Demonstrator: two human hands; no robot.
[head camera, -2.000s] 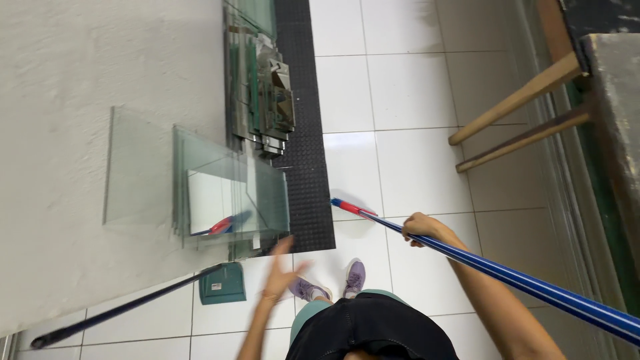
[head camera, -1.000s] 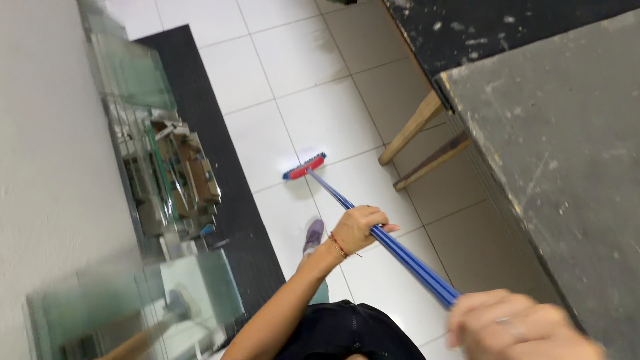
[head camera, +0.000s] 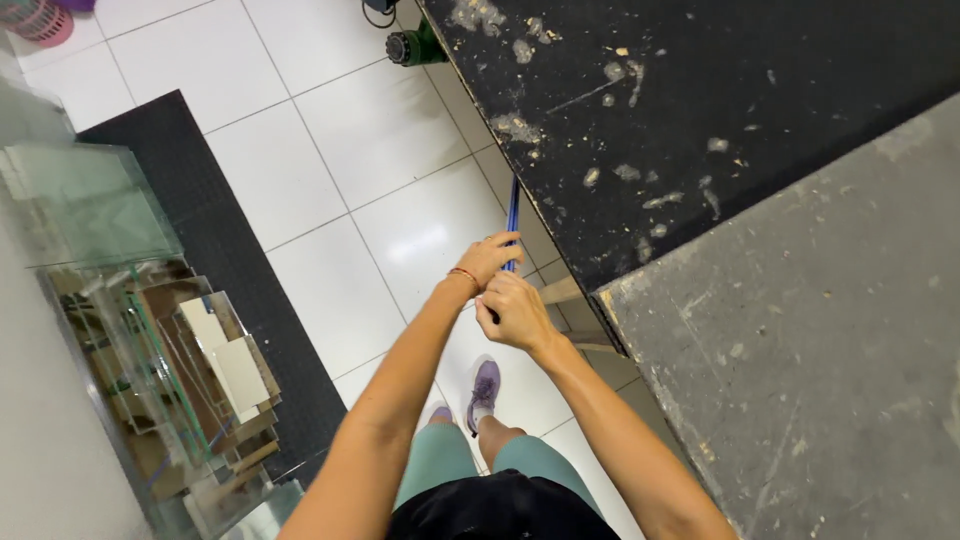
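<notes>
Both my hands grip the blue striped pole of a broom (head camera: 513, 206), which runs down from under the dark tabletop's edge to my fists. My left hand (head camera: 489, 259), with a red band at its wrist, sits farther up the pole. Just below it, my right hand (head camera: 514, 307) is closed around the pole's end. The black end of the handle shows in that fist. The broom's head is hidden, with the pole passing out of sight beneath the table.
A black, stained tabletop (head camera: 585, 142) and a grey worn one (head camera: 810, 322) fill the right. Glass panes (head camera: 97, 202) and stacked offcuts (head camera: 240, 375) stand at the left beside a black mat (head camera: 247, 270). A green object (head camera: 424, 46) and a pink basket (head camera: 45, 22) are farther off.
My hands have come close together on the pole. The red broom head, seen on the white tiles a second ago, is now out of sight. The view has shifted toward the tables.
</notes>
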